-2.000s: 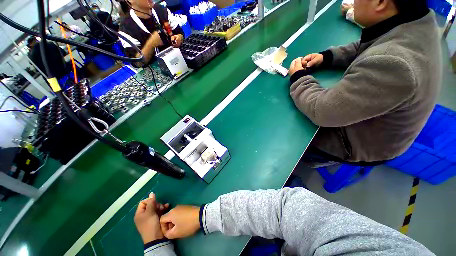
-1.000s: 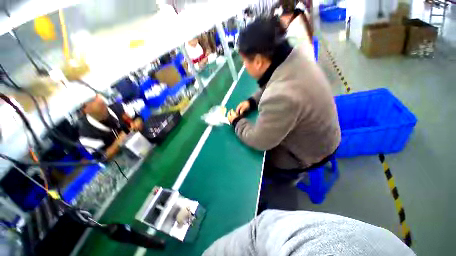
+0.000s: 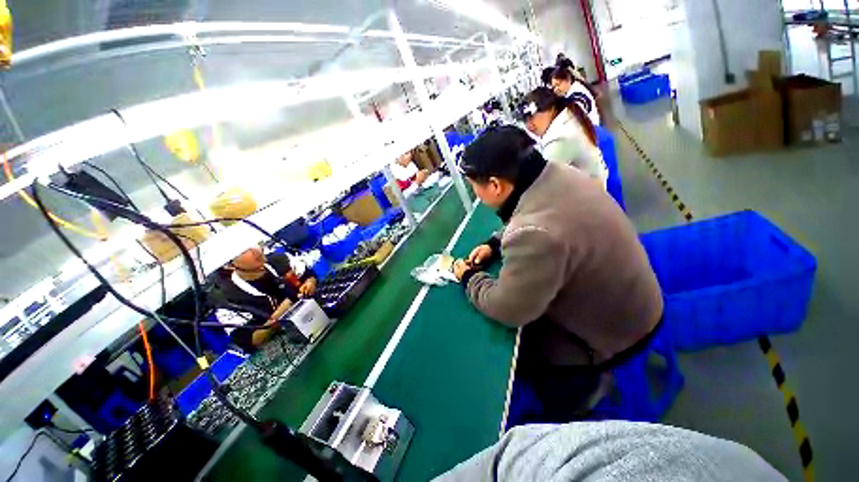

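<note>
Neither of my hands is in the picture; only my grey sleeve (image 3: 612, 457) shows at the bottom edge. A small white-grey box, likely a screw feeder (image 3: 394, 423), sits on the green line top (image 3: 443, 377) with a small pile in its front compartment. A black electric screwdriver (image 3: 306, 454) hangs from its cable at the box's left side and overlaps its edge, cut off by the bottom of the picture.
A neighbour in a brown jacket (image 3: 584, 254) sits at the line by a clear plastic bag (image 3: 435, 270). A blue crate (image 3: 735, 278) stands on the floor behind. Black parts trays (image 3: 141, 442) and another worker are across the line. Cables hang at left.
The view has swung up and to the right. My two hands, together over the line top two seconds ago, have left the picture. The feeder and screwdriver now sit lower.
</note>
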